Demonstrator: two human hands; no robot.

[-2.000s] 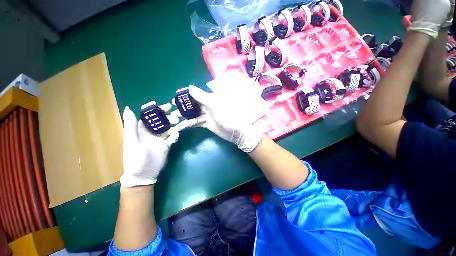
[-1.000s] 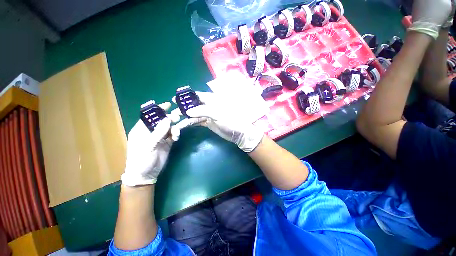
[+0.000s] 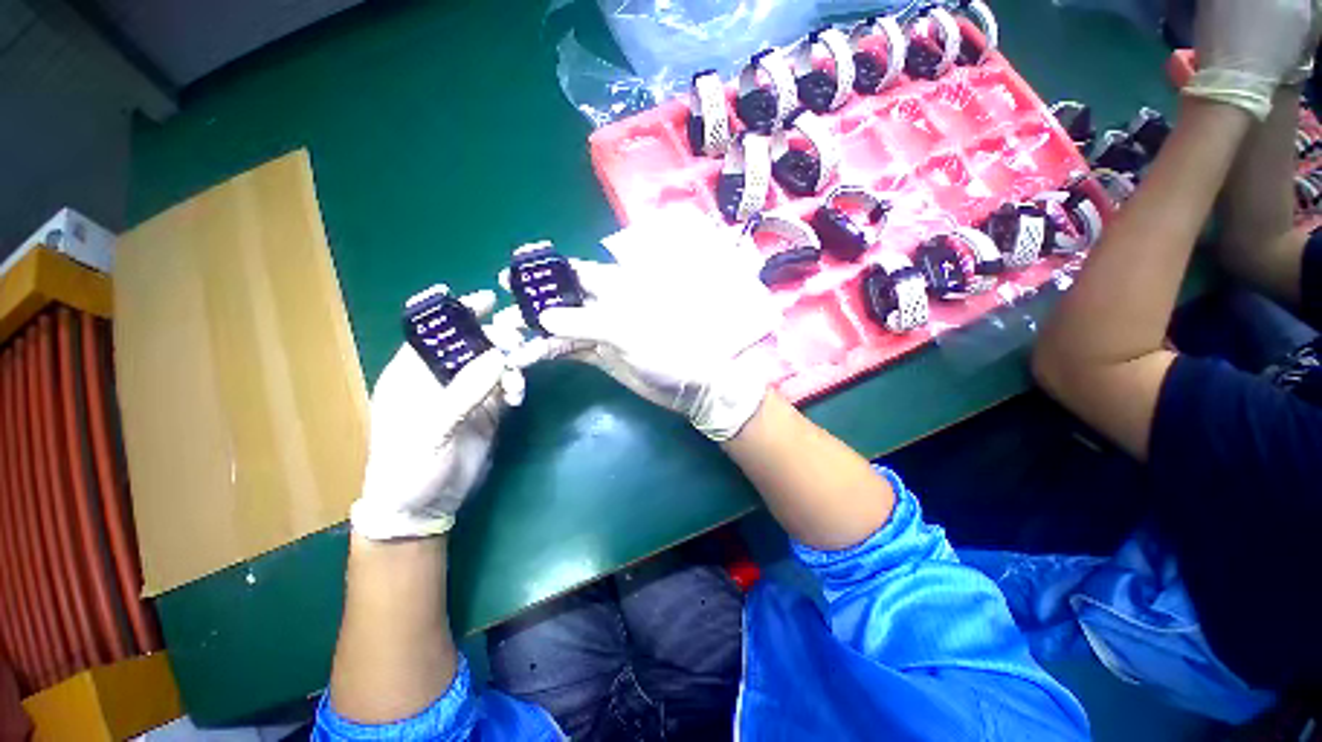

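My left hand, in a thin white glove, holds a black smartwatch with white rows lit on its dark screen. My right hand, also gloved, holds a second smartwatch, its screen lit with white marks. The two watches are side by side, apart, above the green bench. The fingers of both hands meet or nearly meet between them. A white paper sheet, overexposed, lies on the pink-red tray beside my right hand. Looped watches with pale perforated straps sit in the tray's pockets.
A tan board lies on the bench to the left. A yellow crate with red-orange slats stands at the left edge. Clear film lies behind the tray. At the right are a co-worker's bare forearm and gloved hands, with more watches beside them.
The two screens show different white marks than before. The right-hand watch has moved slightly up from two seconds ago. My left thumb now lies across the lower part of its watch.
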